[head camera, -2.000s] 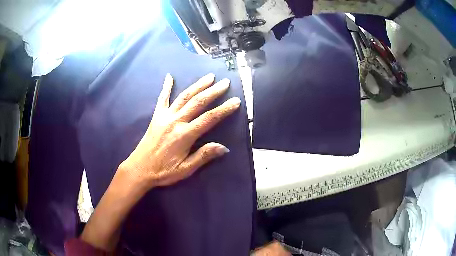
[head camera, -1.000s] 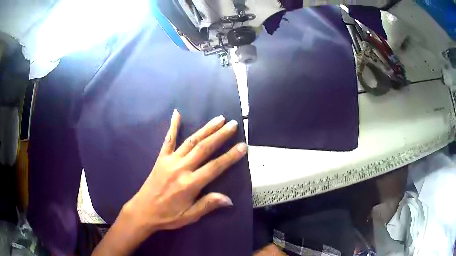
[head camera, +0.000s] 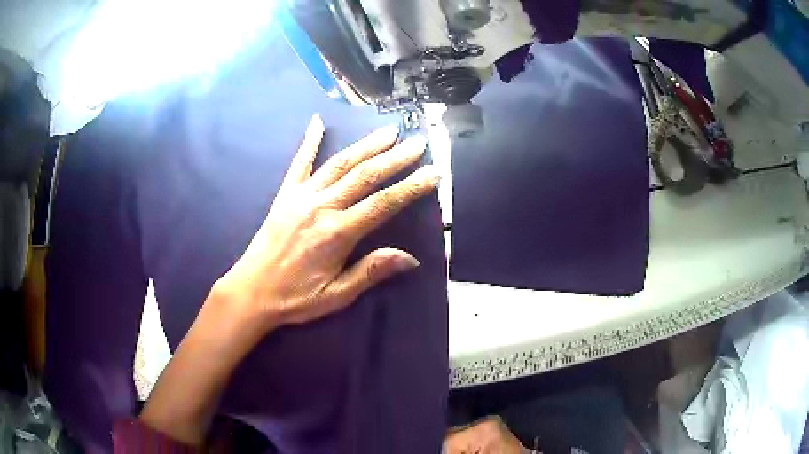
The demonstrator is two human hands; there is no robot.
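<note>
My left hand [head camera: 324, 226] lies flat with fingers spread on the large dark purple garment panel [head camera: 346, 381], its fingertips just below the presser foot and needle [head camera: 410, 117]. The panel's right edge runs down from the needle and over the table's front edge. My right hand [head camera: 483, 437] is cut off at the bottom edge beside the panel; its fingers and what it may hold are hidden. A small cut piece [head camera: 550, 195] of the same cloth lies flat right of the needle. The sewing machine [head camera: 355, 44] stands above, with a bright lamp glare at its left.
Scissors and a red-handled tool [head camera: 687, 115] lie right of the small piece. A second panel [head camera: 93, 266] drapes at the far left. The white table [head camera: 568, 341] has a printed ruler along its curved front edge. White cloth [head camera: 736, 381] is heaped at lower right.
My left hand slid down the panel toward me, then moved back up near the presser foot. My right hand shows slightly more at the bottom edge. The camera view has shifted slightly.
</note>
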